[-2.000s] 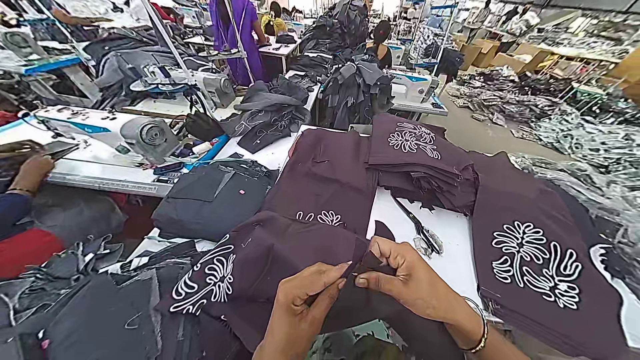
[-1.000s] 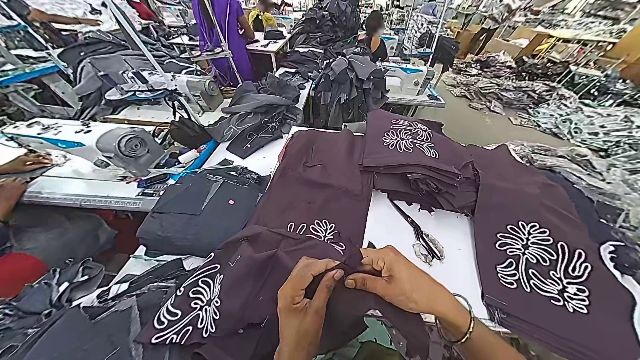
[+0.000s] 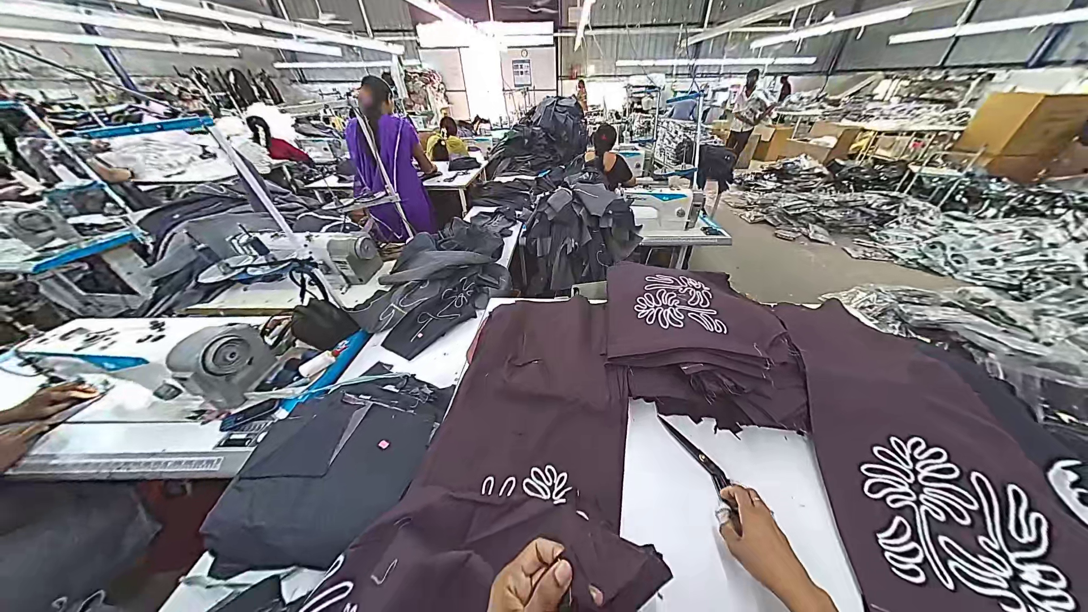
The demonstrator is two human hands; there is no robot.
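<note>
My left hand [image 3: 535, 578], at the bottom middle, pinches the edge of a dark maroon fabric panel [image 3: 476, 535] with white looped embroidery. To its right, my right hand [image 3: 756, 531] is closed on the handles of black scissors [image 3: 701, 459], which lie on the white tabletop [image 3: 748, 476] with their blades pointing up and left. Behind the scissors sits a stack of folded maroon panels [image 3: 714, 340], the top one embroidered in white. Another embroidered maroon panel [image 3: 918, 442] drapes over the table's right side. A long maroon piece [image 3: 535, 391] lies beyond my left hand.
Left of the maroon cloth is a folded dark grey fabric bundle [image 3: 331, 476]. A sewing machine [image 3: 221, 361] stands further left, with another person's hands [image 3: 42, 416] beside it. Dark cloth heaps [image 3: 582, 229] rise ahead. Plastic-wrapped piles [image 3: 977, 246] cover floor at right.
My right hand has left the fabric, where both hands were together, and moved right onto the scissors. My left hand still holds the cloth. The view has tilted up.
</note>
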